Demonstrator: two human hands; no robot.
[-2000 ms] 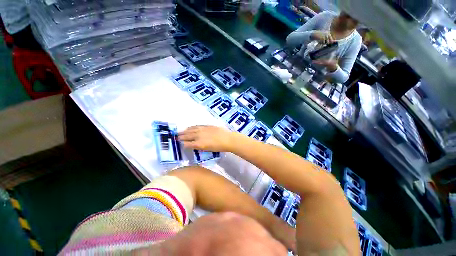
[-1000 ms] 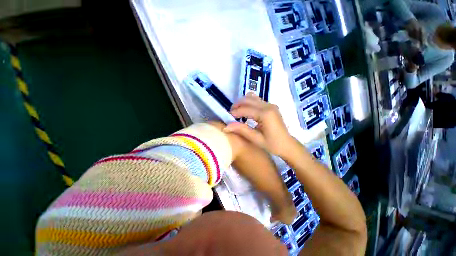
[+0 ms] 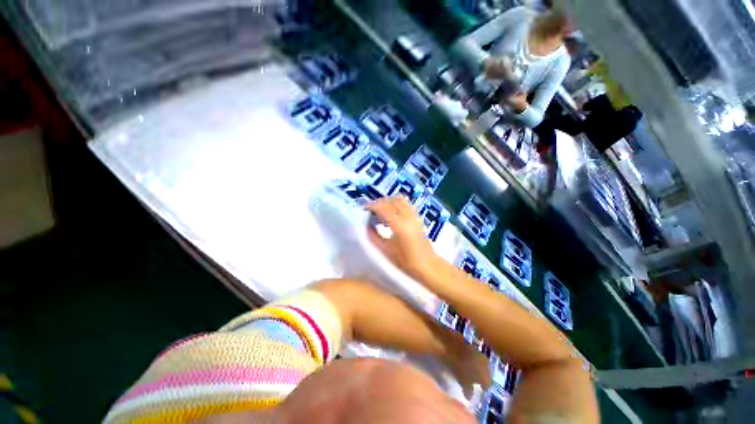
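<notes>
Light-blue phone housings with black strips lie in a row along the far edge of the white liner sheet. My right hand is at the near side of this row. Its fingers close on the end of a blurred, tilted housing, and a pale blurred shape lies below it. My left forearm runs from the striped sleeve towards the lower right. Its blurred end passes behind my right forearm, so the fingers of my left hand do not show.
More housings lie in pairs on the dark green belt beyond the sheet. Others lie partly behind my right arm. Stacked clear trays stand at the upper left. A person sits across the belt.
The view has turned back from the floor side. The two housings that lay apart on the sheet no longer show there. My right hand has moved to the row with a housing at its fingers.
</notes>
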